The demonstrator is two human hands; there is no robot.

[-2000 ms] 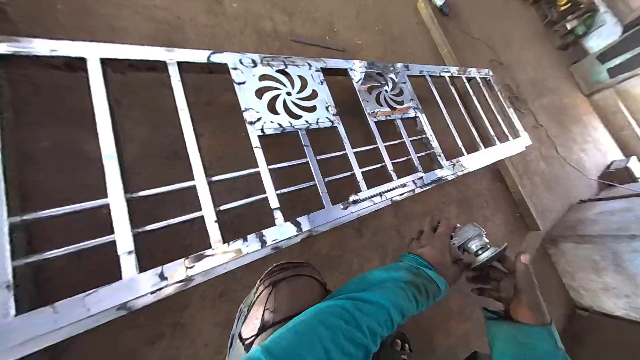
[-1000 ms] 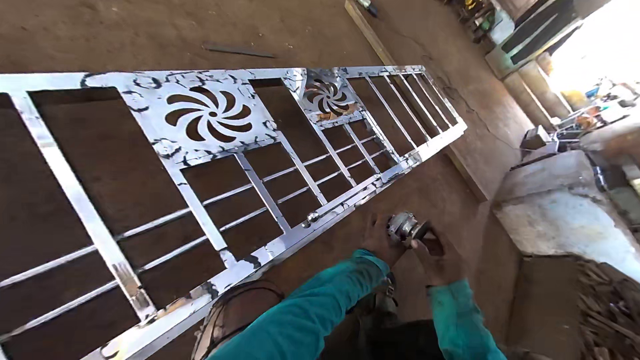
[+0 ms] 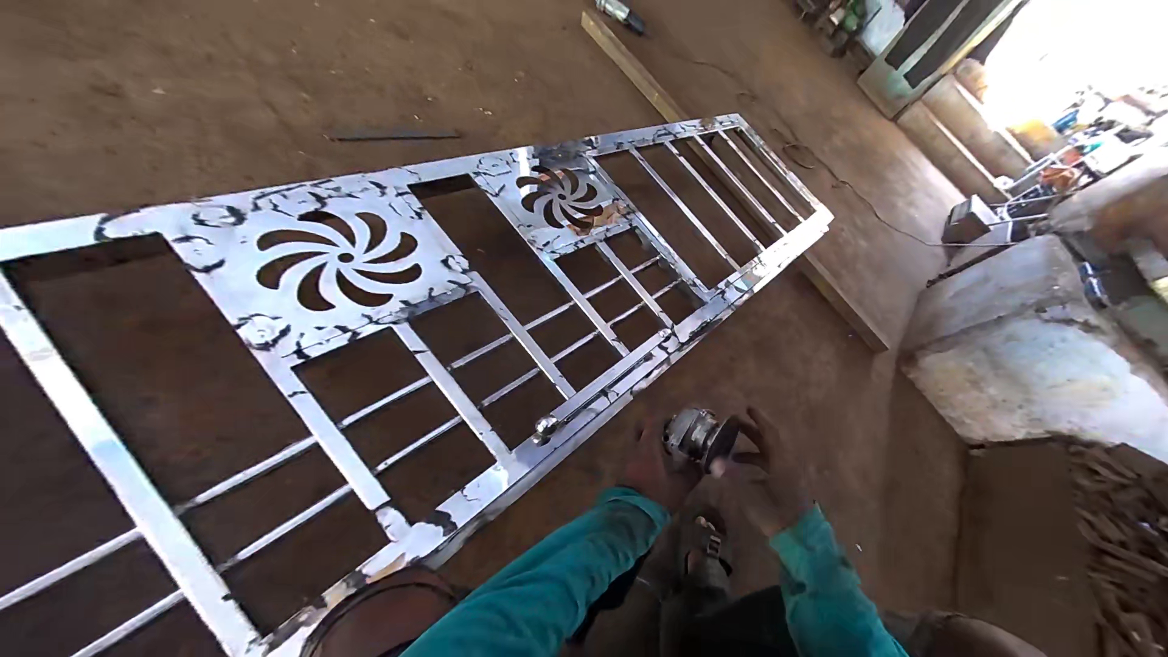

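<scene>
My left hand (image 3: 659, 467) is closed around the body of an angle grinder (image 3: 691, 432), whose metal gear head points up between my hands. On the right, my right hand (image 3: 759, 474) touches the grinder's dark disc (image 3: 721, 443) with its fingers. Left of and beyond the hands lies a long welded metal gate frame (image 3: 484, 488) with bars. Two square panels with pinwheel cut-outs are set in it, a nearer panel (image 3: 214, 246) and a farther panel (image 3: 538, 239). Dark marks show around the welds. A small round metal knob (image 3: 546, 429) sits on the frame's near rail.
A wooden beam (image 3: 844, 306) passes under the frame's far end. A thin dark rod (image 3: 397, 136) lies on the brown floor beyond it. A cable (image 3: 876, 214) runs across the floor at right, near a pale slab (image 3: 1013, 338) and a scrap pile (image 3: 1118, 538). Another tool (image 3: 622, 15) lies at the top.
The view has swung to the right and turned. Both hands stay at the grinder; the right hand's fingers, spread below the disc two seconds ago, are now at the disc.
</scene>
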